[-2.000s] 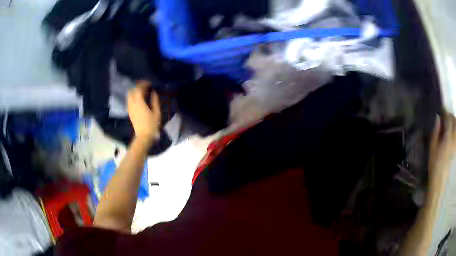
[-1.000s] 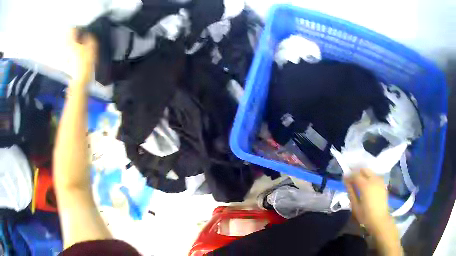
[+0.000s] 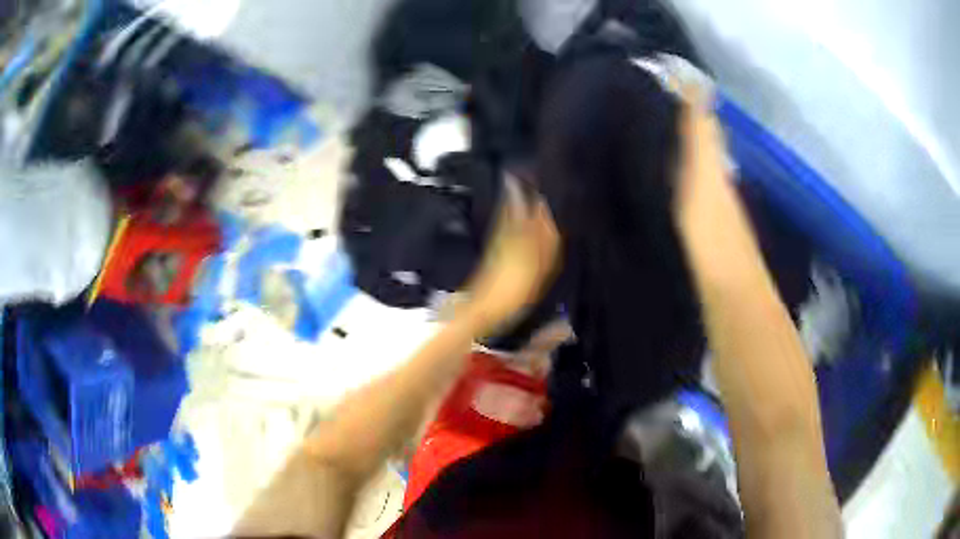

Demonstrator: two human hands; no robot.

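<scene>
A heap of black garment pieces [image 3: 411,226] with white and grey patches lies in front of me, blurred. A large dark garment piece [image 3: 621,200] spans between my hands and partly covers the blue basket. My left hand [image 3: 521,247] is at the near side of the heap, against the dark cloth; its fingers are blurred, and whether they grip is unclear. My right hand [image 3: 693,116] is at the far right edge of the dark piece, by a pale strip, with its fingers closed on the cloth.
The blue basket [image 3: 821,195] stands at the right. A red stool [image 3: 447,421] is close below my left arm. Another red stool [image 3: 158,258] and a blue container [image 3: 100,384] stand at the left. Blue and white scraps [image 3: 279,274] lie on the floor. A pale wall rises behind.
My view has swung to the right and tilted. My left hand has come in from the far left to the heap. My right hand has left the white scraps and moved up to the dark cloth, now over the basket.
</scene>
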